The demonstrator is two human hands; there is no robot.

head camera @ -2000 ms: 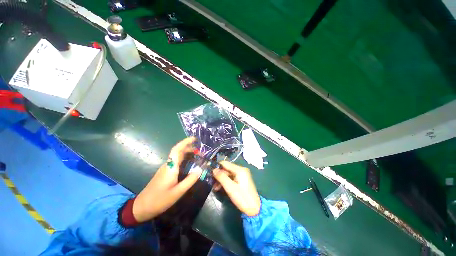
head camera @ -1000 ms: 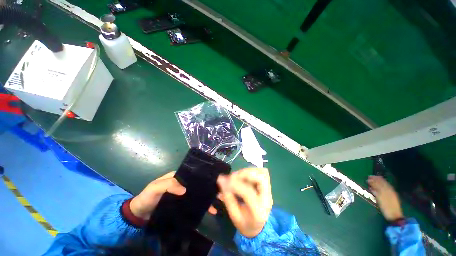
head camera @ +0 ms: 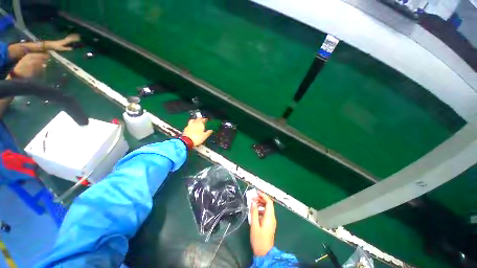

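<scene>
My left hand (head camera: 196, 132) reaches over the rail to the green belt. Its fingertips are at the silvery end of a phone unit (head camera: 196, 114); whether they grip it I cannot tell. Another open phone unit (head camera: 225, 136) lies on the belt just right of this hand. My right hand (head camera: 262, 222) is at the bench near the rail, with thumb and fingers closed on a white cloth (head camera: 251, 197). The clear plastic bag (head camera: 213, 201) with a dark tangle inside lies left of my right hand.
The chipped white rail (head camera: 285, 199) divides bench and belt. More phone units (head camera: 268, 148) lie on the belt. A white bottle (head camera: 138, 121) and white box (head camera: 76, 146) stand left. A thin dark stick (head camera: 331, 256) and small bag (head camera: 359, 259) are lower right. Another person's hands (head camera: 60, 43) are upper left.
The phone unit has left my hands. My left hand has moved forward onto the belt, and my right hand has moved to the white cloth. The view has shifted; another person's right-side hand is gone.
</scene>
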